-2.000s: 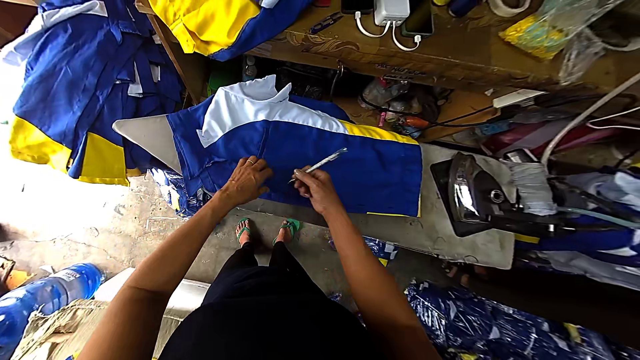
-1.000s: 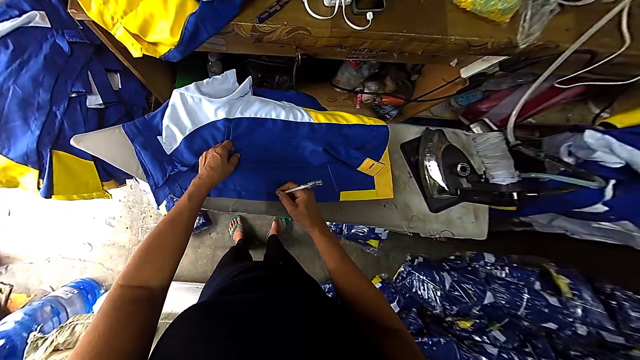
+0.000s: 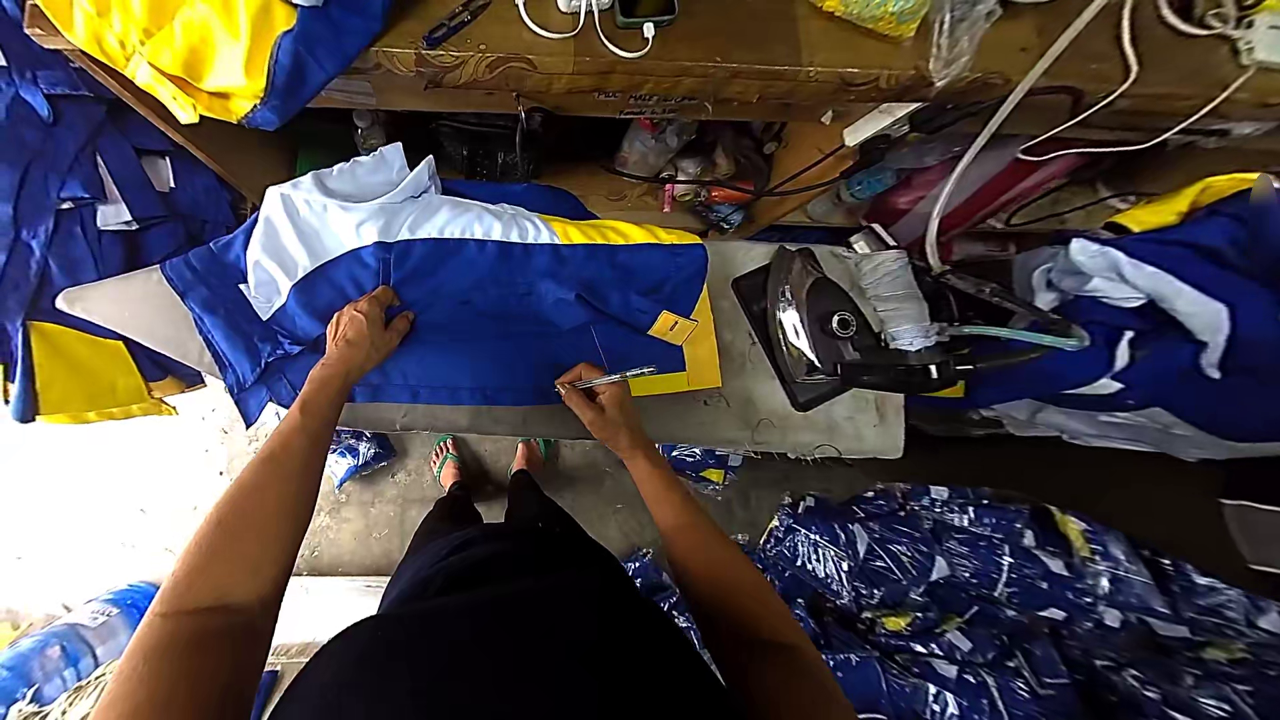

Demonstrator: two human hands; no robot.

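Observation:
A blue, white and yellow garment point(image 3: 480, 300) lies spread over the grey padded ironing board point(image 3: 800, 425). My left hand point(image 3: 365, 335) rests on its blue cloth, below the white part, fingers touching the fabric. In my right hand point(image 3: 600, 405) is a pen point(image 3: 615, 379), held near the garment's lower edge; whether its tip touches the cloth cannot be told. A thin pale line shows on the blue just above this hand. A small yellow piece point(image 3: 671, 328) lies near the yellow border at the garment's right end. The steam iron point(image 3: 840, 320) stands on a dark rest at the board's right.
Behind the board is a wooden table point(image 3: 720, 70) with cables, a phone point(image 3: 646, 12) and a cluttered shelf below. Blue-and-yellow garments point(image 3: 110, 200) hang at the left, and more cloth point(image 3: 1180, 320) lies at the right. Plastic-wrapped garments point(image 3: 980, 590) are piled at the lower right.
Compared with two seconds ago, the yellow border and small yellow piece at the garment's right end have come into sight. My right hand with the pen has moved to the garment's lower edge.

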